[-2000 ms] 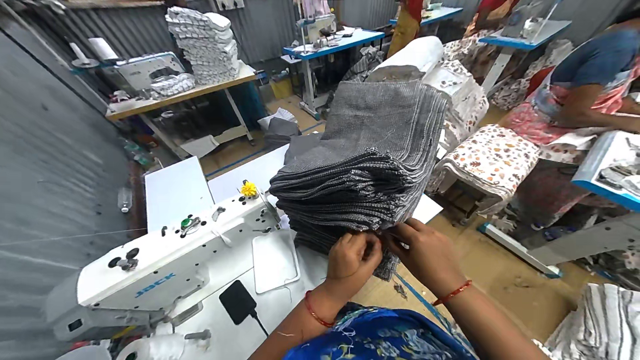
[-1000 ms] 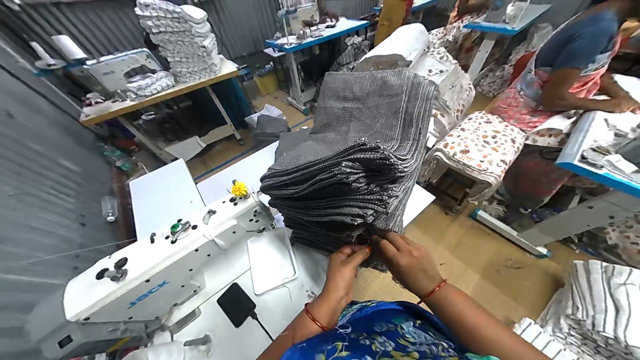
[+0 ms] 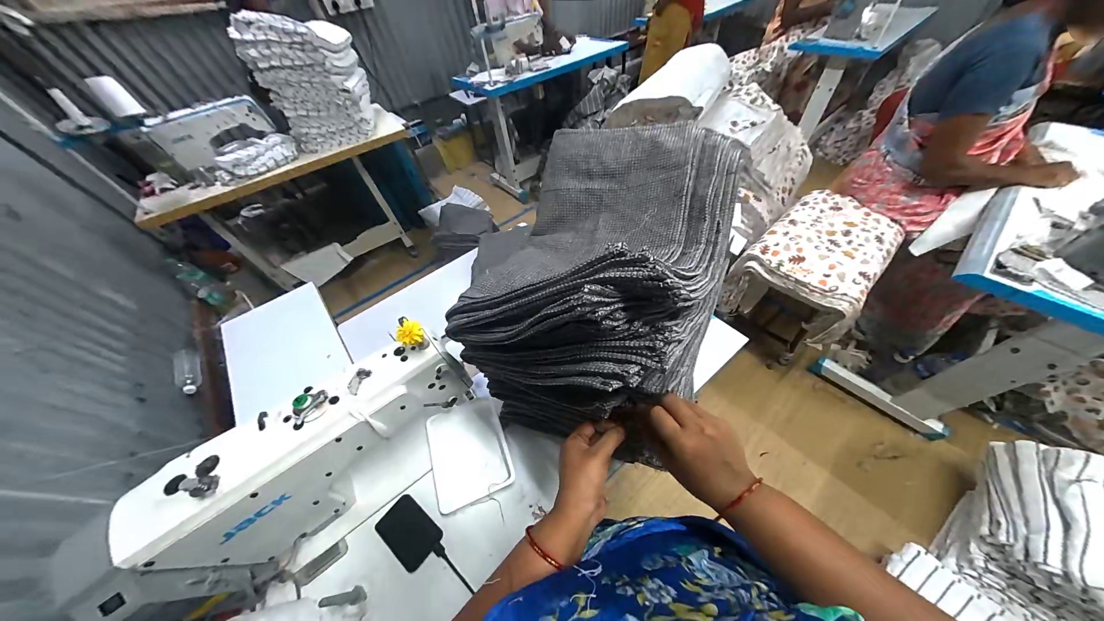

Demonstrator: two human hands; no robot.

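Note:
A tall stack of dark grey checked cloth pieces [image 3: 621, 207] lies on the white sewing table, its folded layers facing me. At the near lower edge of the stack, my left hand [image 3: 588, 461] pinches a bit of the dark cloth between thumb and fingers. Close on its right, my right hand [image 3: 700, 444] grips the cloth at the same lower corner, its fingertips partly hidden in the folds. A white Jack sewing machine [image 3: 285, 483] stands to the left of the stack, with a yellow flower [image 3: 410, 332] on its top.
A white tray [image 3: 470, 455] and a black device with a cable [image 3: 409, 532] lie beside the machine. Striped cloth [image 3: 1026, 517] is piled at lower right. A printed-cloth pile [image 3: 824, 250] sits on a stool near a seated person [image 3: 970, 121]. Another sewing table [image 3: 276, 185] stands back left.
Both hands stay at the lower edge of the grey stack, with only small shifts of the fingers. The seated person's arm at the right has moved along their table.

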